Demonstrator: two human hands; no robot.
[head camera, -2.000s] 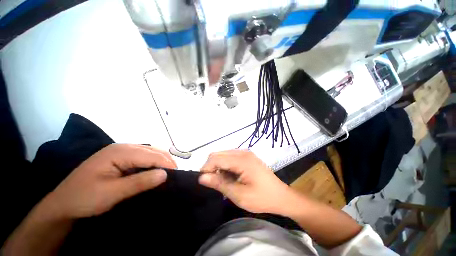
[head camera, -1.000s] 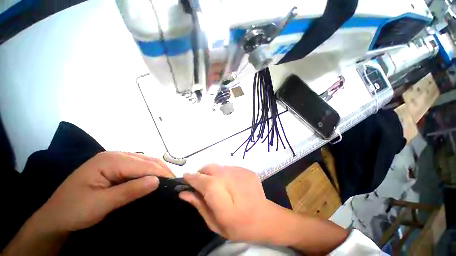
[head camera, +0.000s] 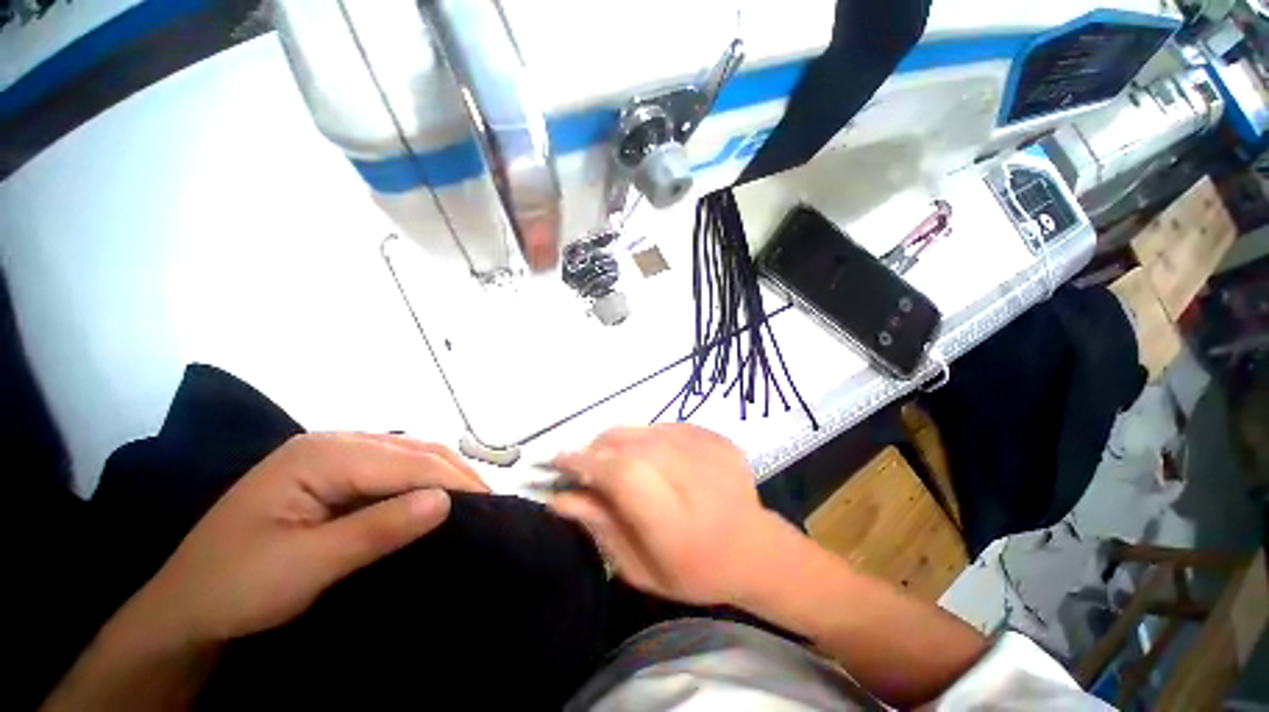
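Observation:
The black garment (head camera: 459, 598) lies over my lap and the table's front edge. My left hand (head camera: 327, 522) holds its upper edge between thumb and fingers. My right hand (head camera: 668, 508) is at the right end of that edge, fingers bent around a small greyish metal tool (head camera: 550, 477), blurred, possibly thread snips. The tool's tip points left, just above the cloth edge. Whether the right fingers also touch the cloth cannot be told.
The white and blue sewing machine (head camera: 585, 125) stands behind the hands. Black cords (head camera: 727, 306) hang below a wide black strip (head camera: 849, 84). A phone (head camera: 852, 289) and a pink-handled tool (head camera: 923, 232) lie right of them. A wooden stool (head camera: 891, 515) stands below.
The right hand has let go of the doubled edge it pinched beside my left hand; the small tool now shows at its fingertips. The camera view has shifted slightly.

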